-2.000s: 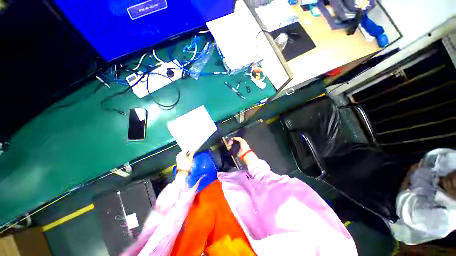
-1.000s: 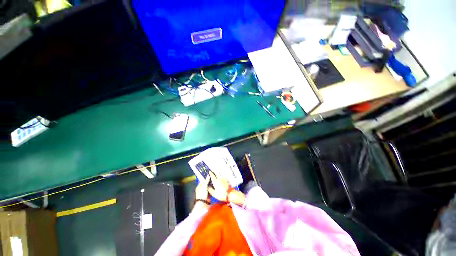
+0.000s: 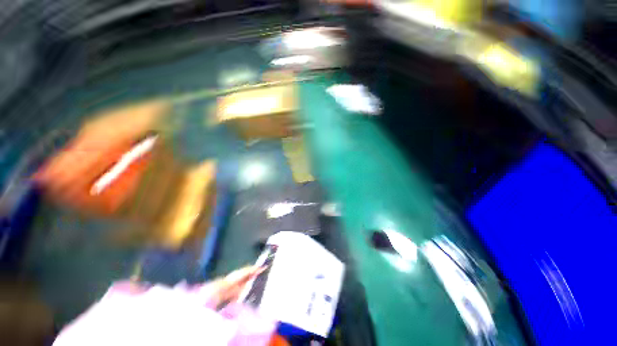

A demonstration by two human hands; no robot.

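The frame is heavily blurred. A white paper sheet [image 3: 302, 280] with dark printed marks lies at the lower middle, tilted, beside the bench edge. My left hand [image 3: 238, 282], in a pink sleeve, is at the sheet's left edge with its fingers on it, holding it. My right hand cannot be made out. A dark phone-like object with a bright glare [image 3: 396, 246] lies on the green bench [image 3: 365, 169], right of the sheet.
A bright orange and brown open carton [image 3: 101, 159] with blue edging beneath it stands at the left. A brown box [image 3: 260, 108] is on the floor beyond. A dark case [image 3: 270, 226] is near the bench. A blue screen [image 3: 541, 236] and white power strip [image 3: 463, 287] are at the right.
The view has swung left, so the bench now runs up the frame and the carton has come in. The sheet stays held. My right hand, seen before at the sheet, is no longer discernible.
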